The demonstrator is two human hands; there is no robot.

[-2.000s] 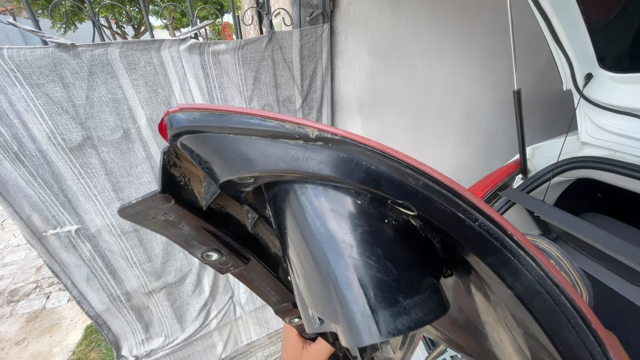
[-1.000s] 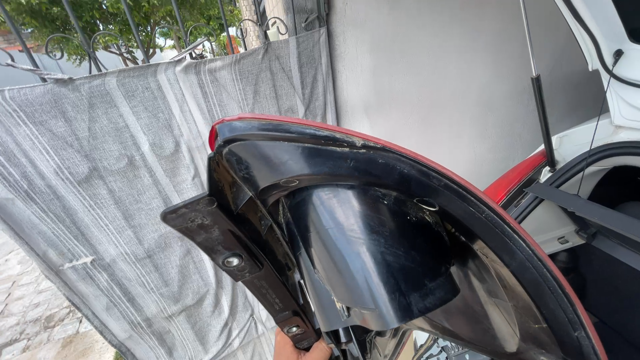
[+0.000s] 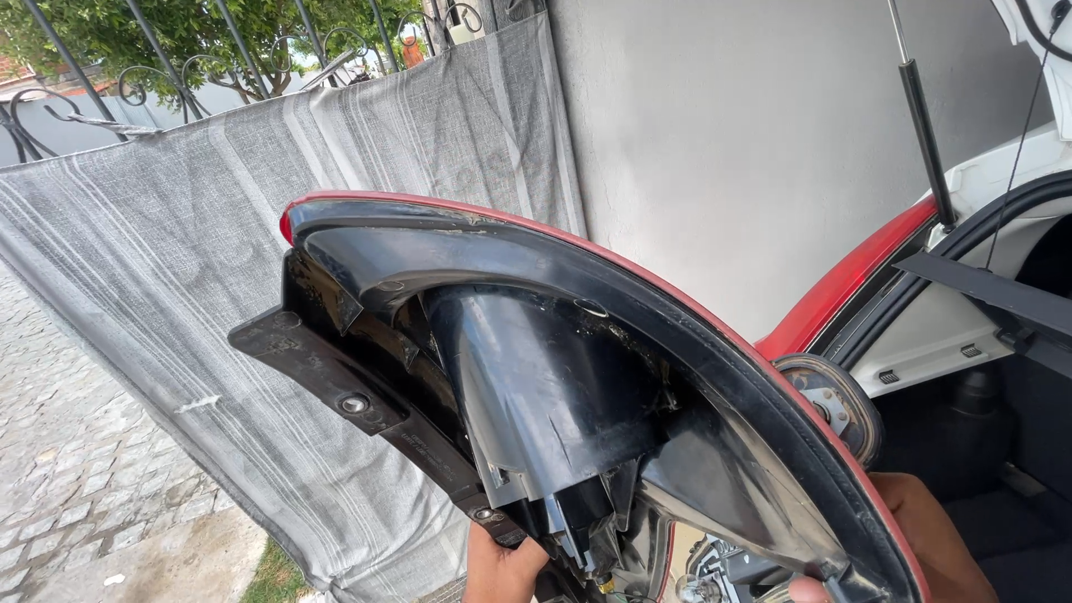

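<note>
A car tail light assembly (image 3: 536, 368), with a black plastic back and a red lens edge, is held up close in the middle of the head view, its back toward me. At the bottom centre my left hand (image 3: 502, 565) grips its black mounting flange, with the thumb on the inner side. My right hand (image 3: 921, 528) is at the lower right, wrapped around the red outer edge, the thumb tip showing on the inner side; the lens hides some of its fingers. Below the housing, a bulb holder (image 3: 703, 578) with bulbs is partly visible.
Behind at right stands a red car with an open tailgate, a gas strut (image 3: 925, 142), a dark parcel shelf (image 3: 997, 289) and a round metal part (image 3: 829, 406). A grey striped cloth (image 3: 335, 335) hangs on a metal fence beside a grey wall (image 3: 695, 151); stone paving lies at left.
My right hand has come into view at the lower right, on the lens edge. My left hand still grips the flange. More of the car's rear opening shows.
</note>
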